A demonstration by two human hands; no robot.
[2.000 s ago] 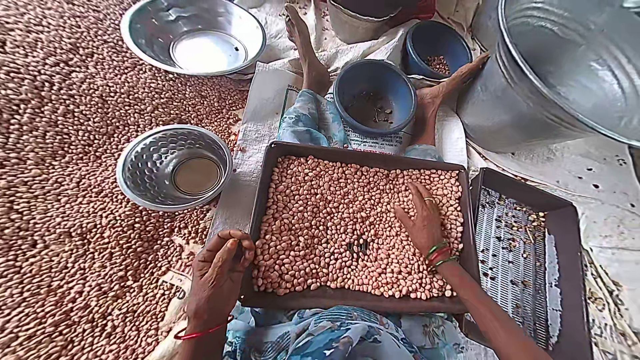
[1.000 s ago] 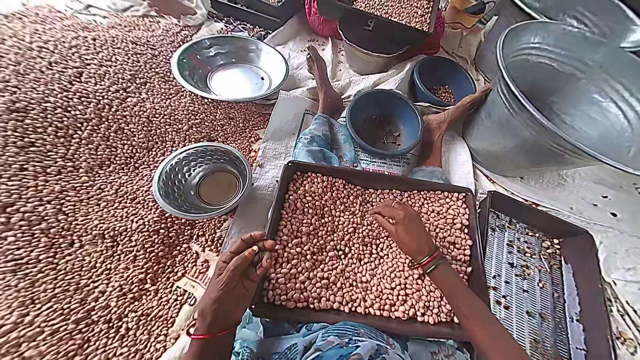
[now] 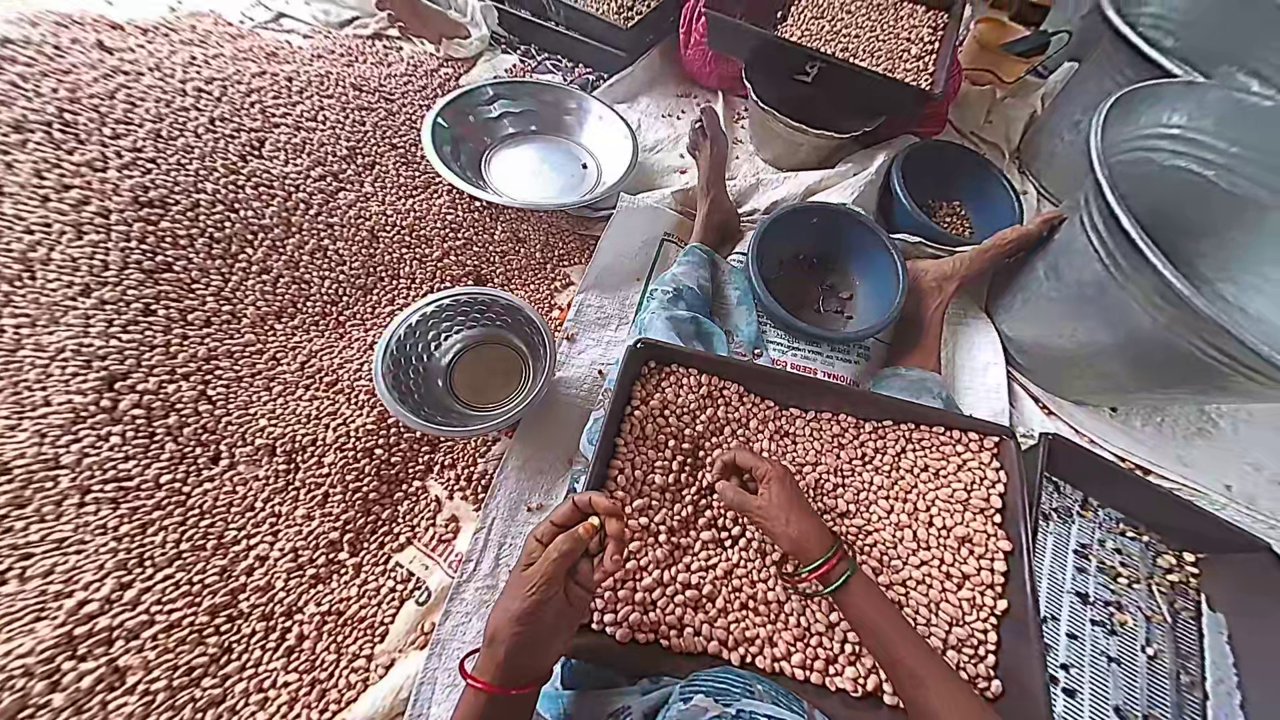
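A dark rectangular tray [image 3: 815, 395] rests on my lap, filled with pinkish shelled peanuts [image 3: 830, 500]. My left hand [image 3: 565, 560] is over the tray's left edge, fingers curled, with a small pale yellowish piece [image 3: 595, 522] pinched by the thumb. Over the left-centre of the peanuts is my right hand [image 3: 765, 500], thumb and forefinger bent toward each other; whether anything sits between them cannot be told. Beyond the tray, between my legs, a blue-grey plastic bowl [image 3: 828, 270] has a few dark bits in it.
Loose peanuts [image 3: 200, 380] form a wide heap at left. Beside it are a dimpled steel bowl [image 3: 465, 362] and a larger steel basin [image 3: 530, 145]. A slotted tray [image 3: 1120, 600] with debris lies right, below large metal tubs [image 3: 1150, 260]. Another blue bowl [image 3: 955, 192] and a person's tray [image 3: 840, 60] are farther off.
My right hand has moved left across the peanuts from the tray's right side. Dark pieces seen at the tray's middle two seconds ago no longer show. My left hand stays near the left edge.
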